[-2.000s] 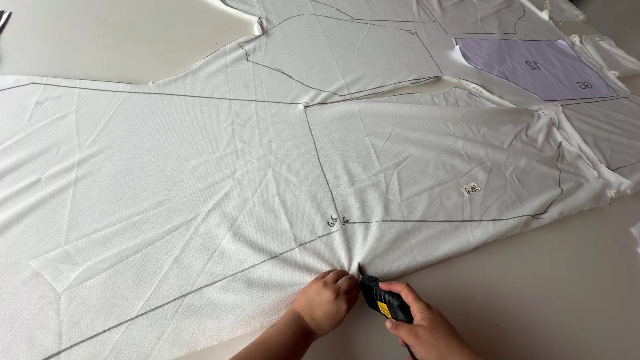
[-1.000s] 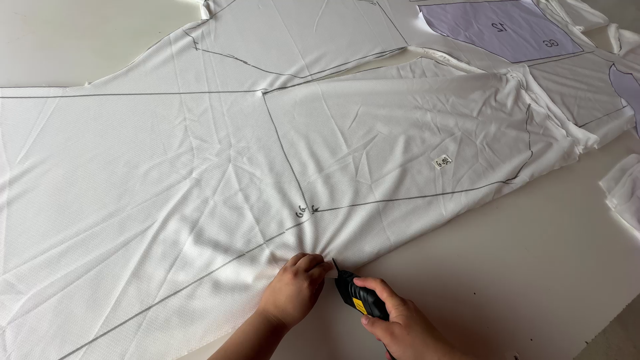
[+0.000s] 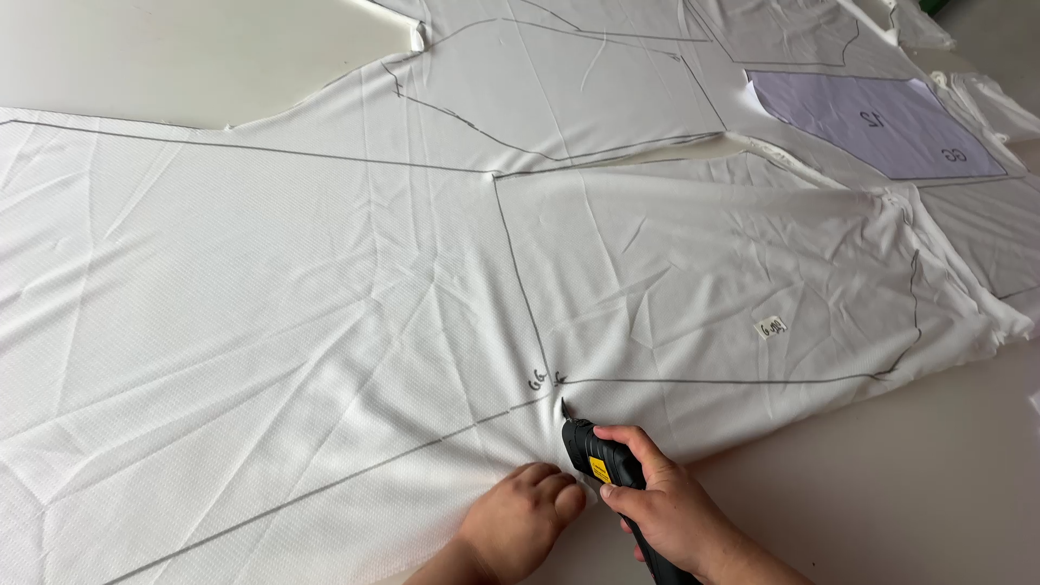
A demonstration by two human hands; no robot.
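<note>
White fabric (image 3: 268, 268) with dark drawn pattern lines lies in folds across the table. My right hand (image 3: 674, 504) grips a black handheld electric cutter (image 3: 609, 463) with a yellow label. Its pointed tip is at the fabric just below the corner where several drawn lines meet. Left of the cutter, my left hand (image 3: 528, 512) is closed on the fabric's near edge, its fingertips curled under and partly hidden. A small paper tag (image 3: 770, 327) with writing lies on the fabric to the right.
A lilac paper pattern piece (image 3: 877, 126) with writing lies on the fabric at the upper right. Bunched white fabric (image 3: 987, 106) is beyond it. The pale tabletop (image 3: 877, 487) shows at the lower right and through a cut-out at the upper left.
The cutter in my right hand has moved up into the fabric, closer to the meeting point of the drawn lines. My left hand still holds the near edge. The view has shifted.
</note>
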